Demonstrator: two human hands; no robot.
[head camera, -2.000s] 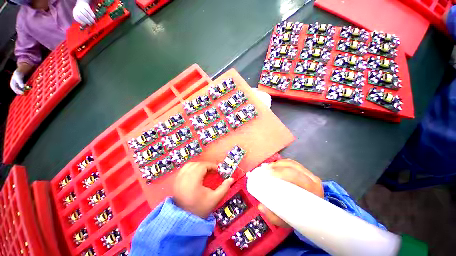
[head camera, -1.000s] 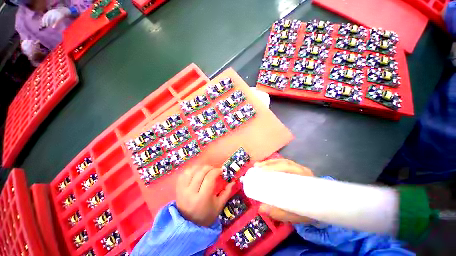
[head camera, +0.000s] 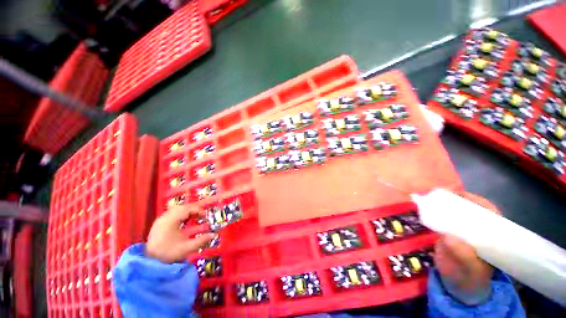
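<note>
My left hand (head camera: 172, 233) is over the red compartment tray (head camera: 372, 290), its fingertips at the left end of a circuit board (head camera: 224, 213), which it holds above the pockets left of the work board. My right hand (head camera: 464, 264) grips the fat white glue syringe (head camera: 496, 235) at the tray's right side. The thin needle (head camera: 396, 186) points left over the flat orange-red work board (head camera: 335, 194). Several circuit boards stand in rows on the work board's far half. More boards sit in pockets of the tray's left and near parts. The syringe's rear end is cut off by the picture's edge.
Stacked red trays (head camera: 93, 211) stand at the left. Another red tray (head camera: 164, 53) lies farther back on the dark green bench (head camera: 397, 37). A red panel loaded with boards (head camera: 475, 124) is at the right, with a white wad (head camera: 432, 118) beside it.
The view has turned left. My left hand has carried the held board away from the syringe to the tray's left part. The syringe tip is now apart from the board, still in my right hand.
</note>
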